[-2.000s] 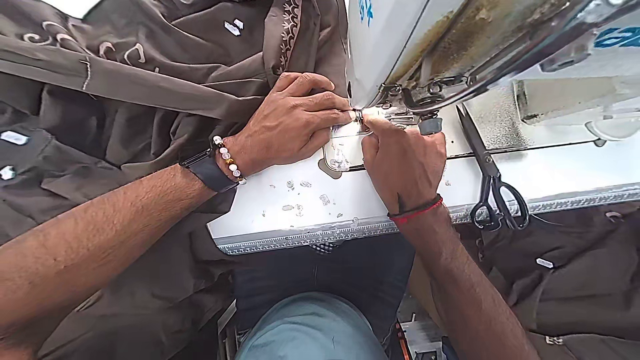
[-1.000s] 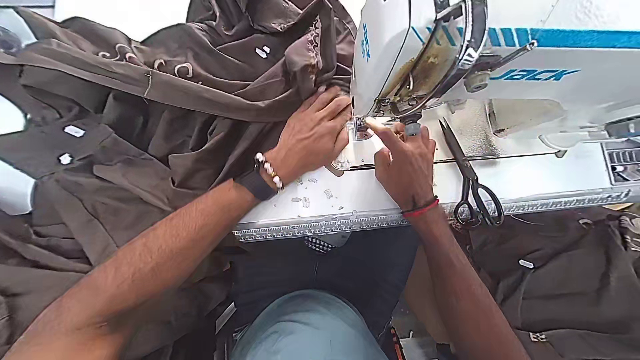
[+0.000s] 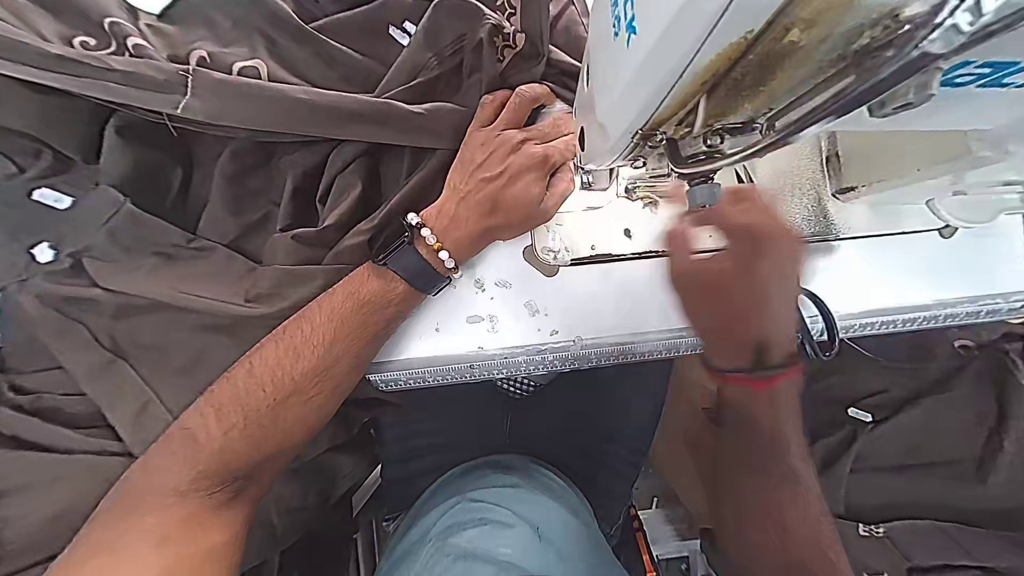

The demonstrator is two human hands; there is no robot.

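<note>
My left hand (image 3: pixel 516 164), with a beaded bracelet and dark watch at the wrist, lies on the brown fabric (image 3: pixel 336 192) just left of the needle area of a white Jack sewing machine (image 3: pixel 648 72). Its fingers are bent; whether they pinch cloth is hidden. My right hand (image 3: pixel 736 264), with a red band at the wrist, is blurred above the machine bed, to the right of the presser foot (image 3: pixel 596 178). What its fingers hold, if anything, cannot be made out. Black-handled scissors (image 3: pixel 824 324) lie partly hidden behind it.
A measuring tape strip (image 3: pixel 544 358) runs along the front edge of the white table (image 3: pixel 448 320). Bits of residue mark the tabletop. More brown fabric (image 3: pixel 920 432) hangs at the lower right. Small white tags (image 3: pixel 53 198) lie on the cloth at left.
My right hand has moved right, away from the presser foot, and now covers much of the scissors. My left hand stays beside the needle area. The view has shifted.
</note>
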